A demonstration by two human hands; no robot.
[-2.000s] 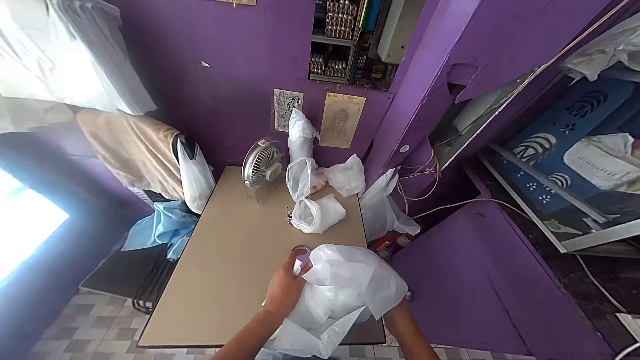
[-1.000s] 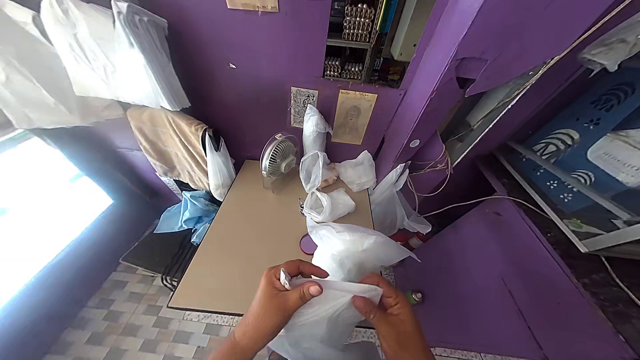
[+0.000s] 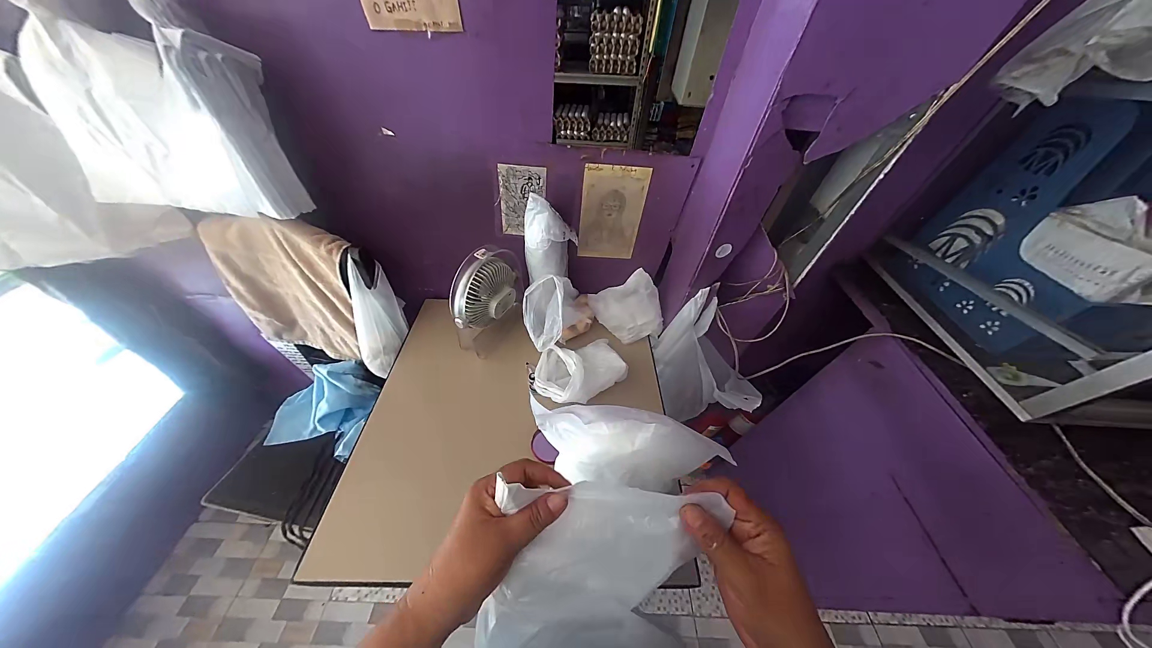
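Note:
A white plastic bag (image 3: pixel 598 549) is stretched between my two hands over the table's front right part. My left hand (image 3: pixel 495 531) pinches its top edge between thumb and fingers, and my right hand (image 3: pixel 742 549) pinches the same edge on the other side. Just beyond that edge lies more white plastic (image 3: pixel 621 441), puffed up; whether it belongs to the same bag I cannot tell. A purple round object (image 3: pixel 544 446) is partly hidden behind it. Farther back are a crumpled white bag (image 3: pixel 580 371), another white bag (image 3: pixel 627 306) and an upright wrapped bundle (image 3: pixel 547 238).
A small fan (image 3: pixel 489 292) stands at the back of the beige table (image 3: pixel 414 459). White bags hang at the upper left, above a brown cloth (image 3: pixel 279 279) and a blue cloth (image 3: pixel 328 405). To the right are a purple panel (image 3: pixel 900 486), a loose cable and a metal-framed rack (image 3: pixel 999 297).
Two seconds ago my hands were around a bunched bag, farther apart in depth; now both pinch its edge, which lies stretched between them. From one second ago, little differs.

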